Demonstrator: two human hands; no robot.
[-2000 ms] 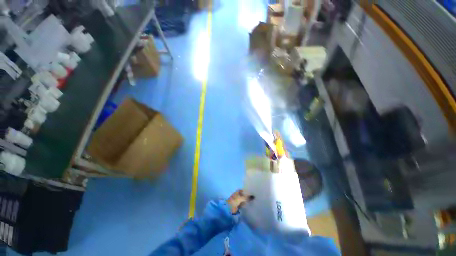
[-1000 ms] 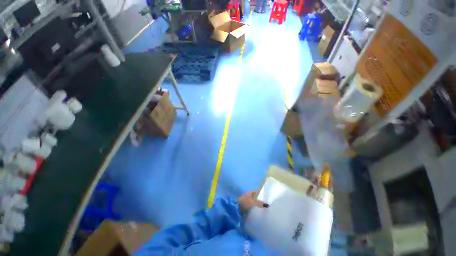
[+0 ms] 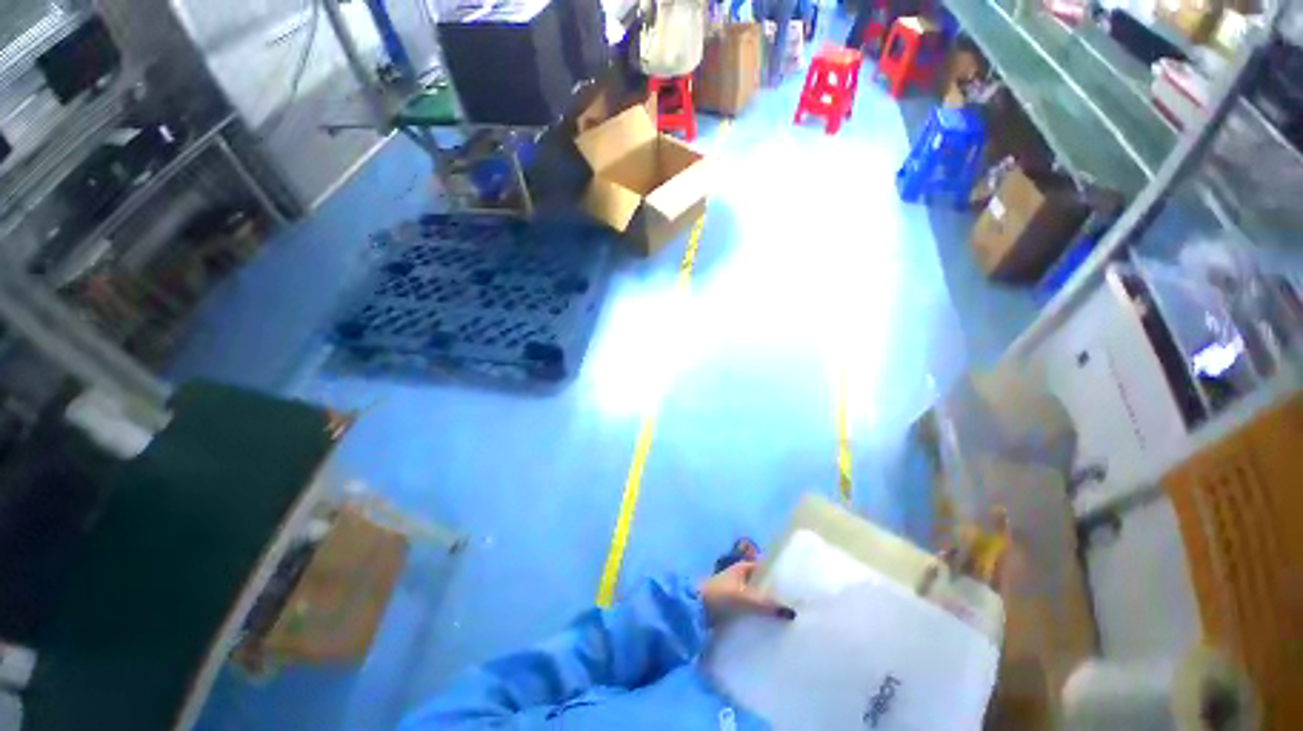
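A pale stack point(image 3: 872, 636) is held against the body at the bottom right. Its top is a white sheet with small dark lettering, and a cream layer shows beyond its far edge. My left hand point(image 3: 750, 593), bare with dark nails, grips the stack's left edge, its fingertips on top and the thumb hidden. My right hand point(image 3: 979, 554) is blurred at the far right corner of the stack, with yellow-orange fingertips showing against it; the rest of that hand is hidden.
A green-topped bench point(image 3: 186, 528) is at left. A blue pallet point(image 3: 479, 293) and an open carton point(image 3: 643, 179) lie ahead. Red stools point(image 3: 829, 89), a blue stool point(image 3: 943, 154) and a closed carton point(image 3: 1026, 222) stand farther off. A white machine point(image 3: 1122, 379) is at right.
The view has moved forward along the aisle. The pallet and open carton are nearer, and the left bench has slid back. Both hands still hold the stack against the body.
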